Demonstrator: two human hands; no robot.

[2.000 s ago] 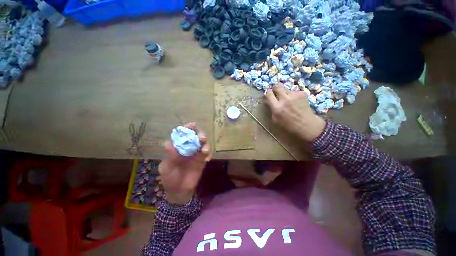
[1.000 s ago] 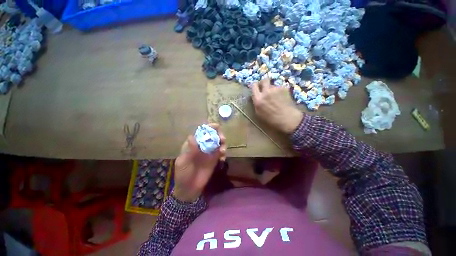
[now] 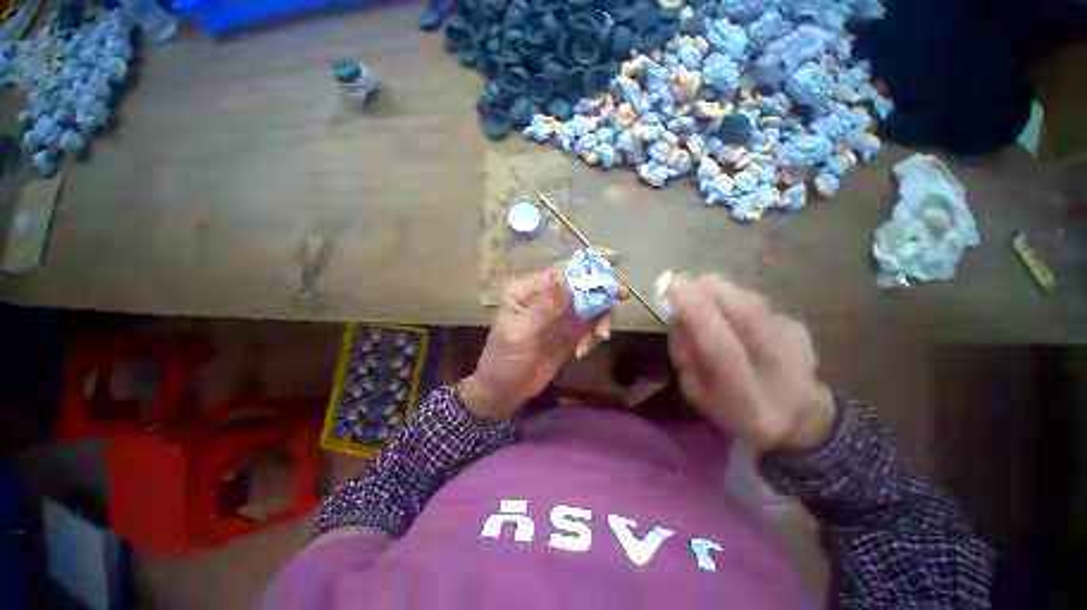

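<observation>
My left hand (image 3: 542, 328) holds a pale blue-white ruffled flower piece (image 3: 590, 284) between its fingertips, just over the table's front edge. My right hand (image 3: 745, 358) is to the right of it, apart from it and somewhat blurred, and pinches a small whitish piece (image 3: 665, 286) between thumb and fingers. The thin skewer (image 3: 570, 224) lies slanting from beside the small white disc (image 3: 523, 217) toward my right hand; its middle part passes behind the flower piece and left fingertips. The disc sits on the stained cardboard pad (image 3: 507, 179).
Heaped dark cups (image 3: 536, 54) and ruffled pieces (image 3: 763, 119) lie at the far side. A dark-based assembly (image 3: 355, 83) stands upper left. Crumpled white material (image 3: 926, 224) and a yellow stick-like item (image 3: 1032, 262) lie right. A yellow-rimmed tray (image 3: 334, 417) and red stools (image 3: 149, 489) are below.
My right hand has left the heap's edge and come down toward me with a small piece. My left hand has moved right with the flower piece. The view has shifted.
</observation>
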